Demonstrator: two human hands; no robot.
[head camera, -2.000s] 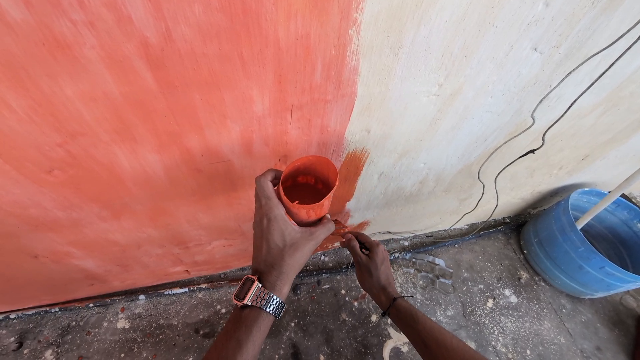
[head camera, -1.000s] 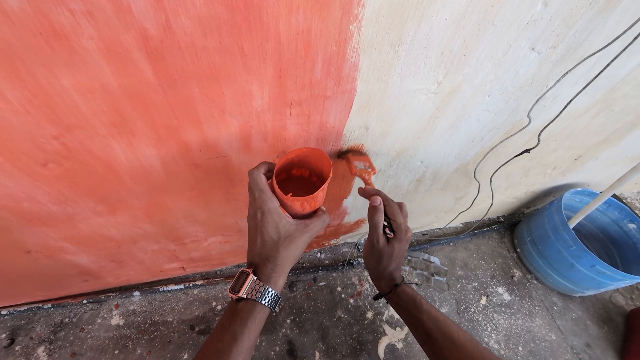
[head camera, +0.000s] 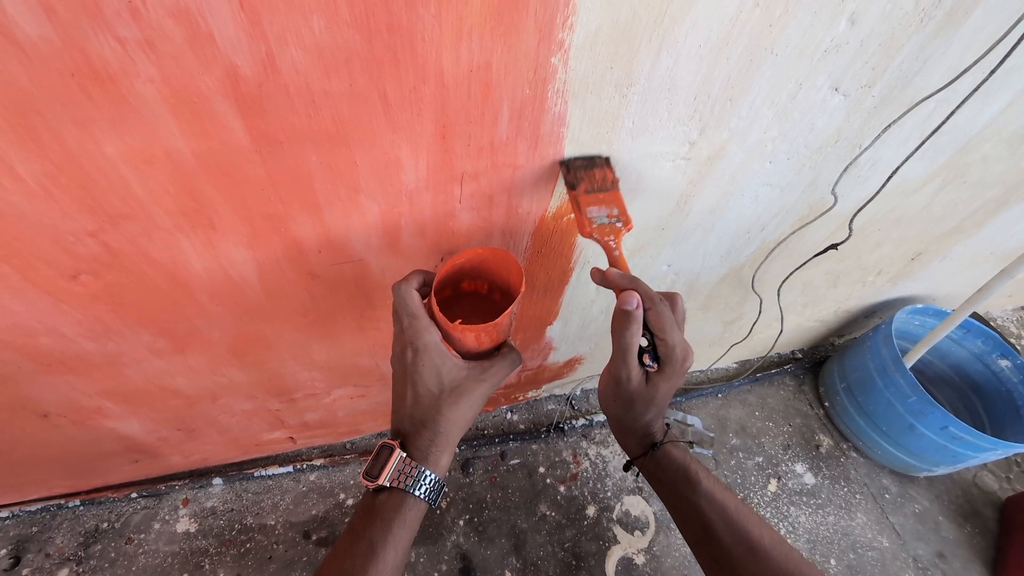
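Observation:
My left hand (head camera: 444, 372), with a metal watch at the wrist, grips an orange cup (head camera: 478, 300) that holds orange paint. To its right, my right hand (head camera: 644, 348) holds a paintbrush (head camera: 606, 212) by the handle. Orange paint covers the brush, and its dark bristles point up at the boundary between the orange part of the wall (head camera: 280, 200) and the cream part (head camera: 704, 144). Whether the bristles touch the wall I cannot tell. A darker, wet-looking orange patch (head camera: 544, 280) lies on the wall between cup and brush.
At the right, a blue plastic tub (head camera: 872, 400) with a pale stick (head camera: 964, 308) in it stands on the paint-spotted floor (head camera: 528, 512). Two thin wires (head camera: 896, 172) run down the cream wall to its foot. A dark red object shows at the lower right edge.
The brush has moved up the wall from near its foot, along with my right hand. The orange patch beside the cup reaches farther down than a second or two ago.

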